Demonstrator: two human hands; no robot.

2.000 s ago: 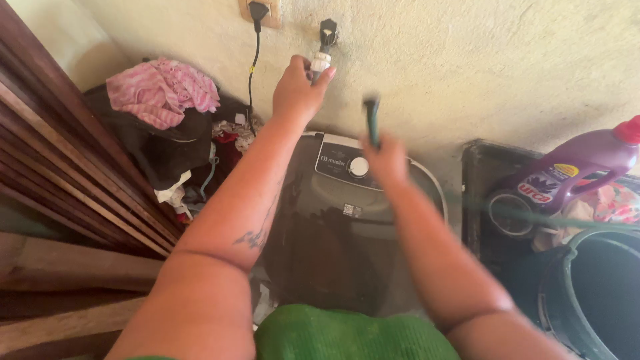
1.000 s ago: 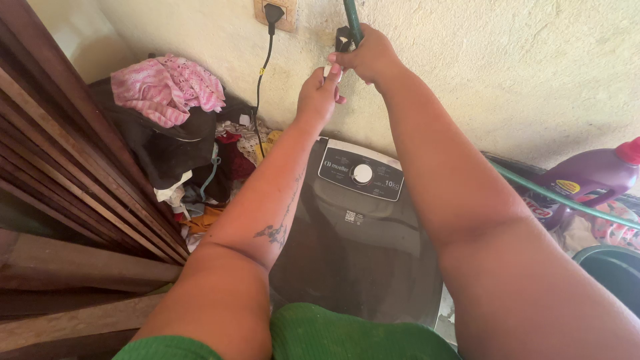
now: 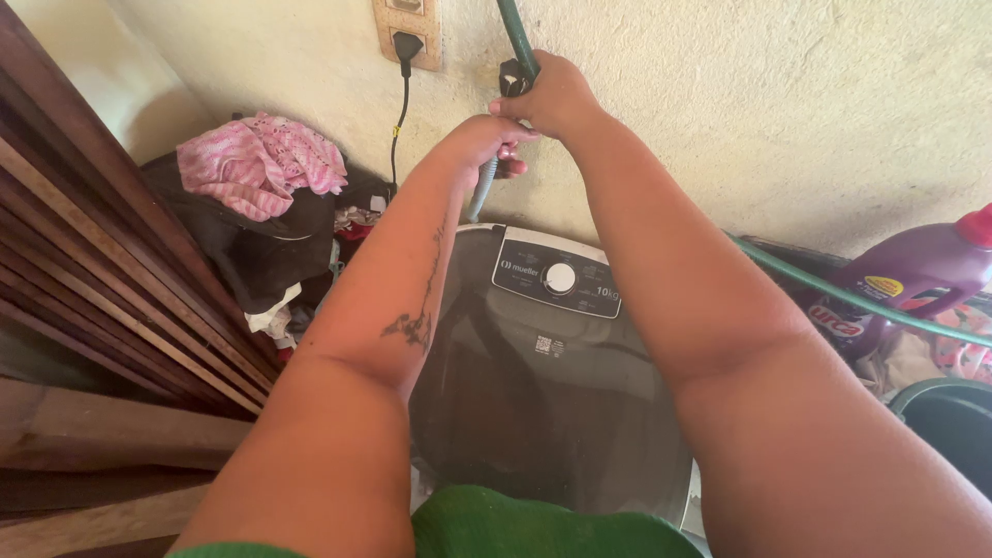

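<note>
A black wall tap (image 3: 511, 76) sits on the plaster wall behind a Mueller washing machine (image 3: 550, 387). My right hand (image 3: 554, 97) is closed around a green garden hose (image 3: 518, 35) beside the tap, its thumb pointing left. Just below it, my left hand (image 3: 496, 147) has its fingers curled under the tap, at the top of a grey corrugated hose (image 3: 482, 190) that runs down behind the machine. Whether the left fingers grip that hose is hidden. The machine's control panel with a white knob (image 3: 559, 277) lies between my forearms.
A black plug (image 3: 407, 46) is in the wall socket, its cord hanging down. Piled clothes (image 3: 256, 167) and dark wooden boards (image 3: 116, 209) stand at the left. To the right are a purple Urca bottle (image 3: 907, 263), cloths and a dark green bucket (image 3: 942, 395).
My right hand has moved from above the control panel up to the tap, bringing the green hose with it. My left hand now sits slightly lower relative to the tap.
</note>
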